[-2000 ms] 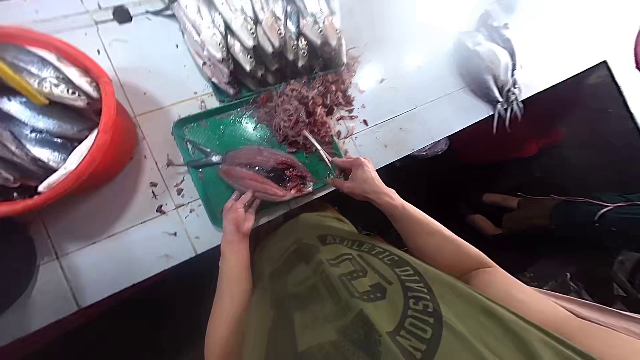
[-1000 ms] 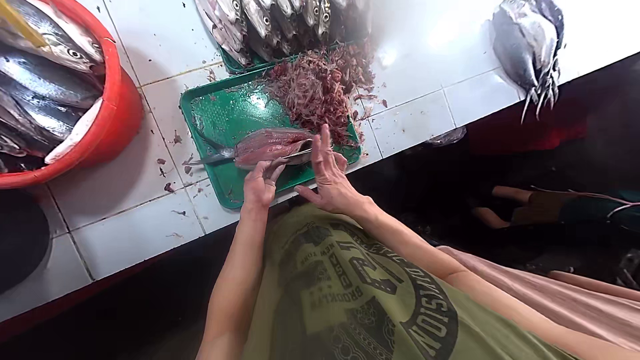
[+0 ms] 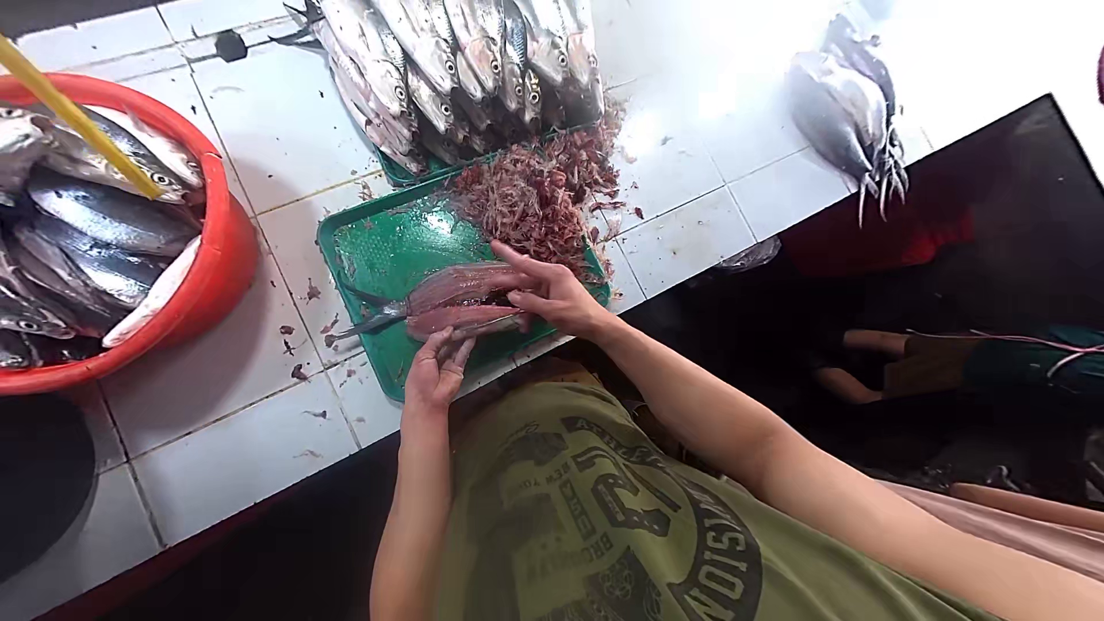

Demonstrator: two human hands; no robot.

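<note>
A fish split open (image 3: 461, 302) lies on a green plastic tray (image 3: 371, 250), its tail over the tray's left side and its pink flesh facing up. My left hand (image 3: 438, 366) rests at the fish's lower edge, fingertips against its side. Over the head end is my right hand (image 3: 556, 293), fingers spread and partly bent; whether it grips anything cannot be made out. A heap of reddish bones and scraps (image 3: 535, 203) covers the tray's upper right corner and spills past it.
Whole fish (image 3: 466, 69) are stacked behind the tray. A red tub (image 3: 228, 276) of fish with a yellow stick (image 3: 78, 116) stands left. Squid-like seafood (image 3: 845, 112) lies on the white tiled counter (image 3: 233, 457) at right. Another person's arm (image 3: 871, 341) shows beyond the counter's edge.
The thin tool seen in my right hand two seconds ago no longer shows clearly. My left hand has moved from on the fish a second ago to its lower edge.
</note>
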